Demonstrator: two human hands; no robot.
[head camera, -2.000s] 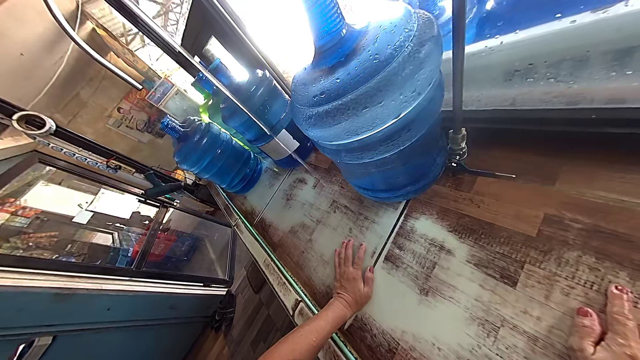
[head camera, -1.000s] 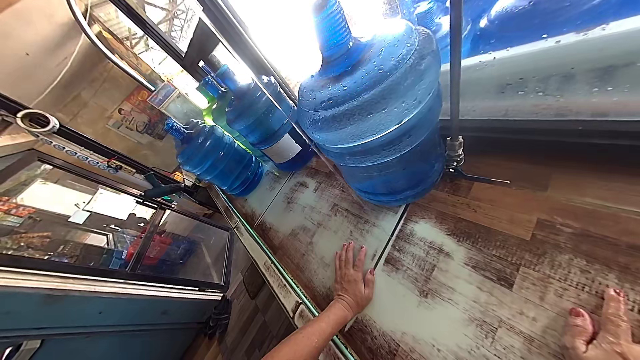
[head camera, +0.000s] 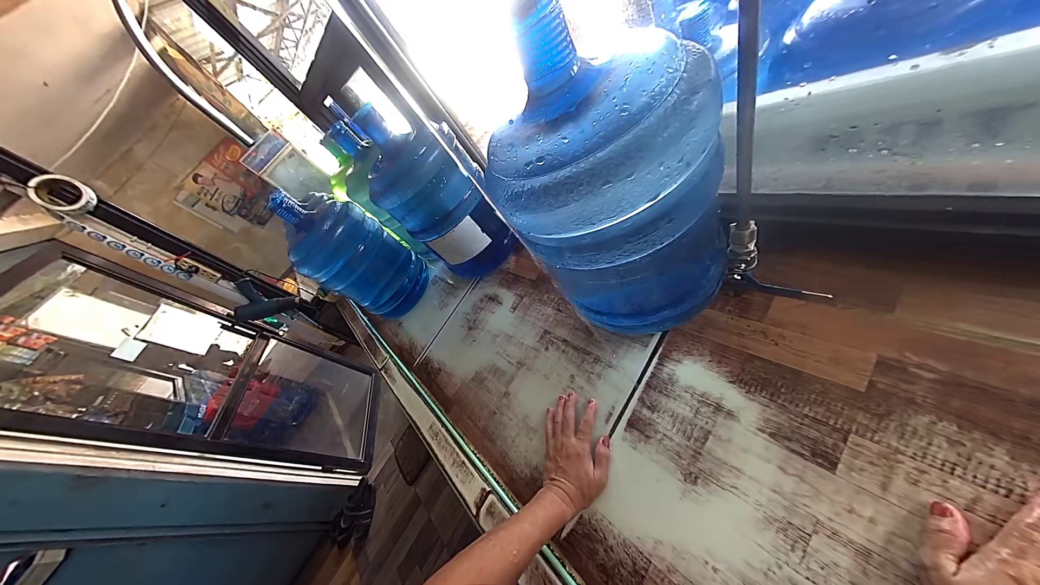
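Note:
My left hand (head camera: 575, 459) lies palm down, fingers spread, on the worn wood-pattern counter top (head camera: 715, 463), beside a dark seam. At the lower right edge my right hand (head camera: 987, 540) is partly cut off; its thumb and part of its back show over the same surface, and I see nothing in it. Beyond the left hand stands a large blue plastic water jug (head camera: 617, 187) with a ribbed neck and droplets on its wall. Farther left are another blue jug (head camera: 357, 256) and one with a white label (head camera: 435, 191).
A metal pipe with a lever valve (head camera: 743, 244) stands right of the large jug. Behind it runs a wet clear panel (head camera: 886, 122) with blue jugs beyond. A green-edged rim (head camera: 455, 435) borders the counter. At left is a glass-fronted cabinet (head camera: 236, 390) above a blue panel (head camera: 162, 520).

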